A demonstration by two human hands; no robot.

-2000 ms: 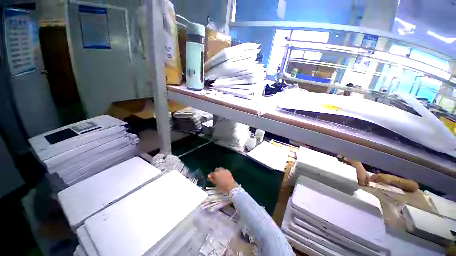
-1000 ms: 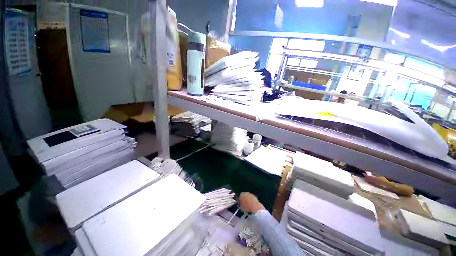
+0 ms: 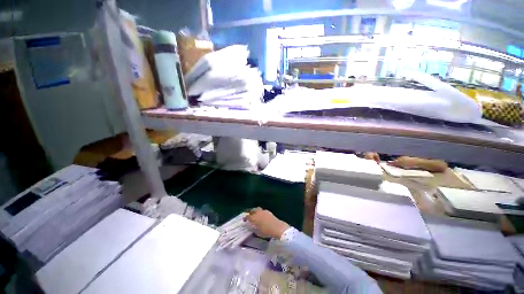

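My right hand (image 3: 267,223), in a pale blue sleeve, reaches in from the lower right. Its curled fingertips touch the upper right end of a bundle of thin white sticks (image 3: 234,231). The fingers' undersides are hidden, so I cannot tell if they grip a stick. Below the sticks, blurred clear plastic (image 3: 244,269) and small white parts (image 3: 284,282) lie at the bottom edge, partly behind the sleeve. My left hand is not in view.
Flat white housings (image 3: 152,255) are stacked at left and right (image 3: 368,215). A metal-framed shelf (image 3: 345,135) crosses above the green bench top (image 3: 247,192), holding a pale flask (image 3: 170,72) and white packing. Another person's hands and forearm (image 3: 422,164) show at right.
The view has turned right and shifted. My right hand was beside the sticks with a thin white stick below it one second ago; now it is back against the bundle.
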